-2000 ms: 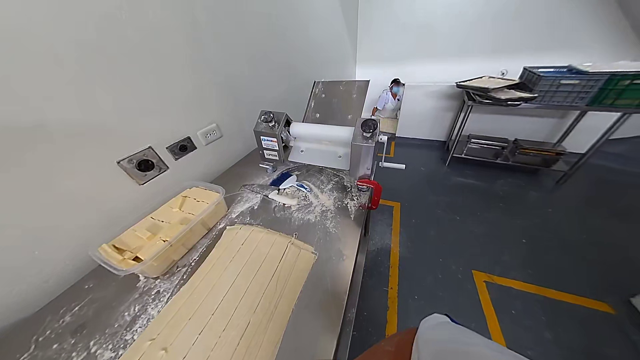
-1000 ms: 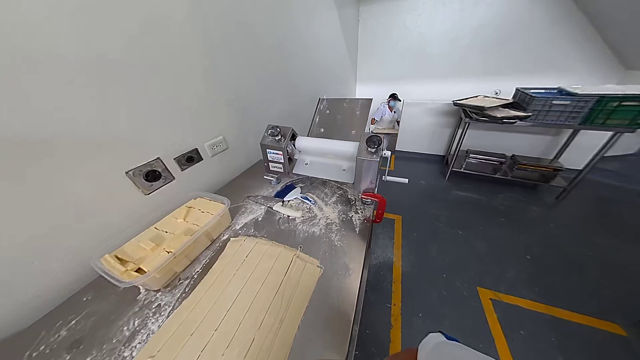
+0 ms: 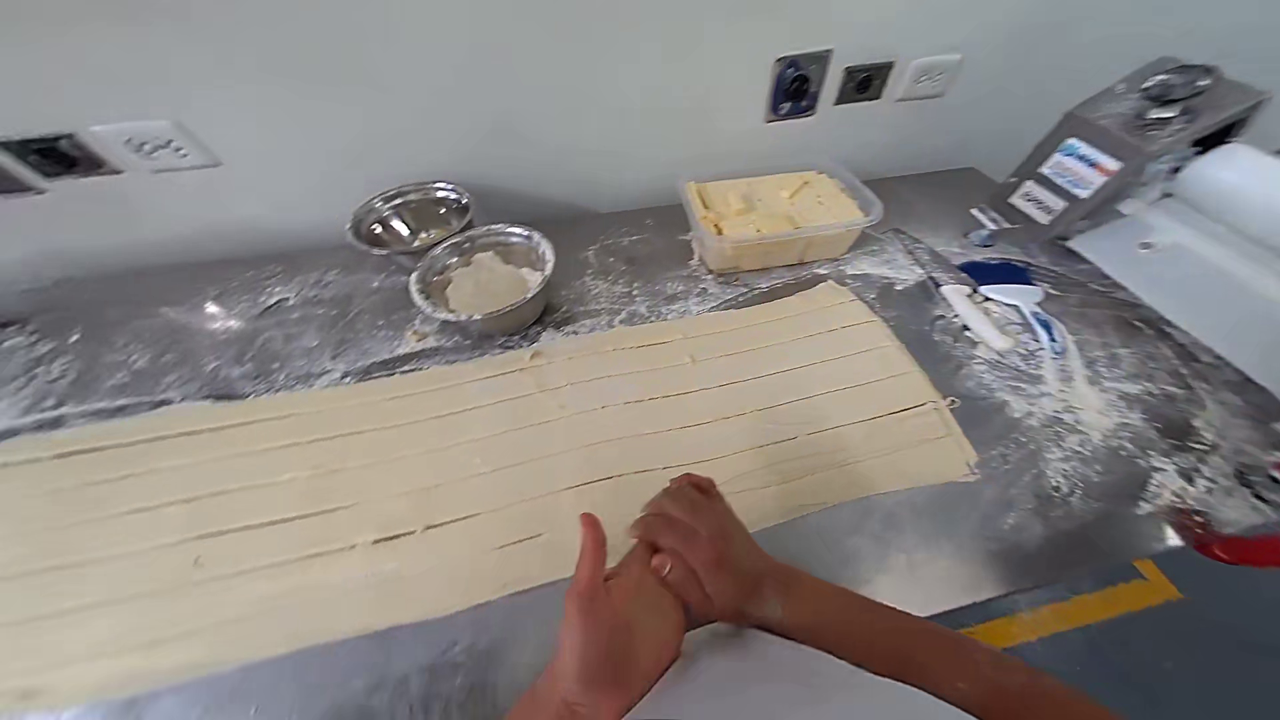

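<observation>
A long sheet of pale dough (image 3: 480,440), cut lengthwise into strips, lies on the floured steel table. My left hand (image 3: 622,625) is raised in front of the near edge of the dough, its thumb up and its other fingers partly hidden. My right hand (image 3: 705,555) is clasped against it, fingers curled over the left hand. No tool shows in either hand. Behind the dough stand a metal bowl of flour (image 3: 490,282) and a second metal bowl (image 3: 410,217). A clear plastic tub (image 3: 785,245) holds pale yellow blocks.
A white-handled tool (image 3: 975,315) and a blue and white scraper (image 3: 1015,293) lie in loose flour at the right. Beyond them is a dough sheeter (image 3: 1120,150) with a white roller. A red clamp (image 3: 1235,545) sits at the table's edge. The wall has several outlets.
The view has swung left and down to the dough. Both my hands have come into view, clasped together. The two metal bowls now show.
</observation>
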